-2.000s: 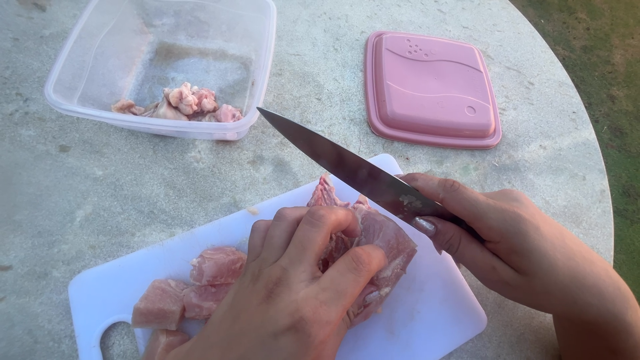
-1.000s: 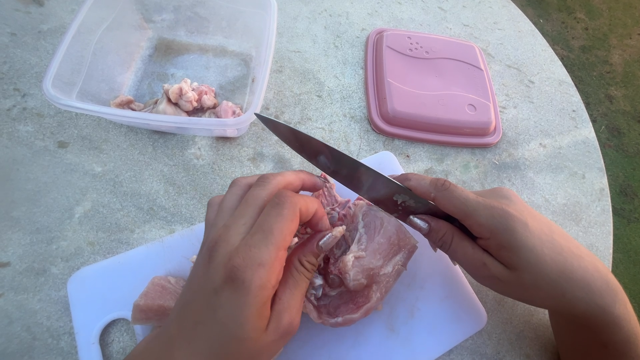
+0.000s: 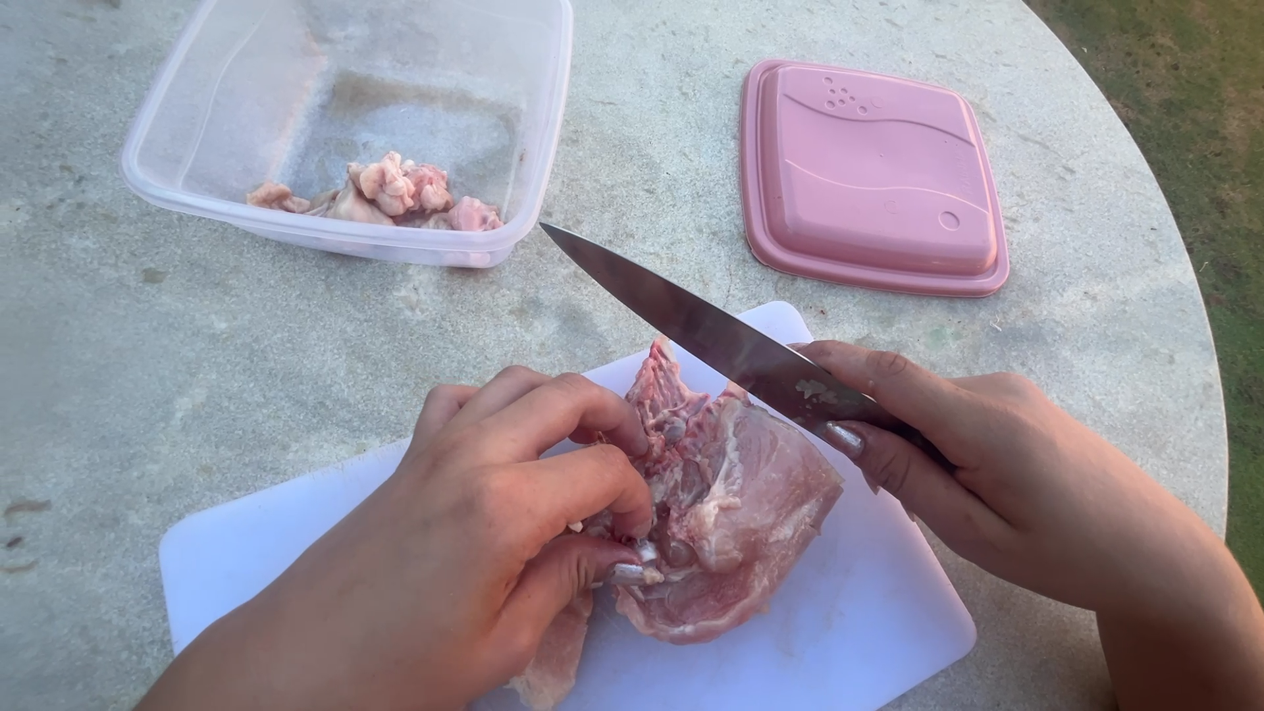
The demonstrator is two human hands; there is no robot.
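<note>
A large piece of raw chicken (image 3: 741,513), with bone showing at its top and left, lies on a white plastic cutting board (image 3: 869,612). My left hand (image 3: 513,494) grips the left side of this piece with bent fingers and thumb. A kitchen knife (image 3: 681,321) is held by my right hand (image 3: 938,444), its blade slanting up to the left above the board's far corner. A smaller strip of raw meat (image 3: 555,657) shows under my left hand at the near side. My left hand and forearm cover much of the board's left part.
A clear plastic container (image 3: 341,222) holding several meat scraps (image 3: 395,188) stands at the upper left, close to the knife's tip. A pink plastic lid (image 3: 879,178) lies at the upper right. The stone table (image 3: 642,178) has a curved edge at the right, with grass beyond.
The large chicken piece, covered in part by my left hand two seconds ago, now shows more of its inner, bony side. My left hand has moved to its left side. The knife stays nearly still.
</note>
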